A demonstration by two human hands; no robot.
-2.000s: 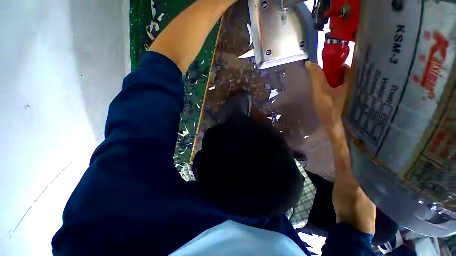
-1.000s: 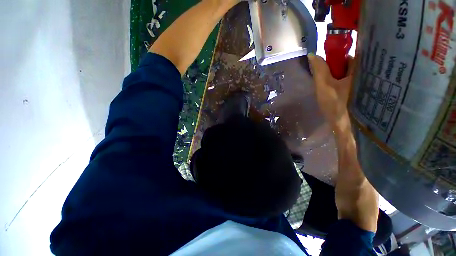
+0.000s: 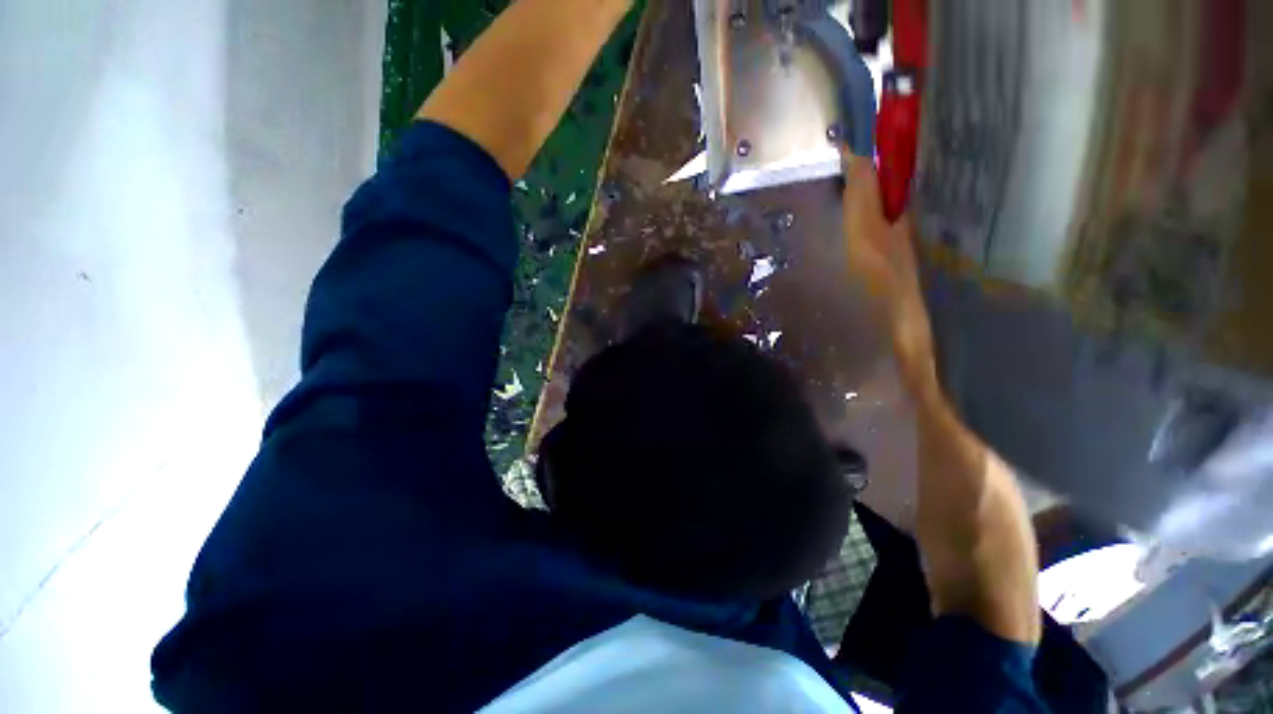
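Observation:
The cutting machine's large motor body [image 3: 1075, 168] fills the upper right and is motion-blurred. Its red handle [image 3: 901, 126] hangs at the motor's left side. The shiny rounded base plate [image 3: 782, 105] lies on the brown table [image 3: 824, 293] at top centre, cut off by the top edge. My right hand [image 3: 873, 209] reaches up beside the red handle, a fingertip close to the plate's lower right corner. Handle and motor hide part of it, so its grip cannot be told. My left forearm runs out over the top edge; that hand is out of the picture.
A pale wall [image 3: 126, 279] stands at left. A green surface [image 3: 552, 230] with scraps lies beyond a thin wooden edge. White slivers [image 3: 761, 269] lie on the table. A dark rounded shape [image 3: 698, 460] fills the centre, with checked cloth [image 3: 838, 579] beside it.
The motor body and red handle have shifted left and turned, and the motor's label is now blurred. My right hand has moved slightly left. My left hand has gone out over the top edge.

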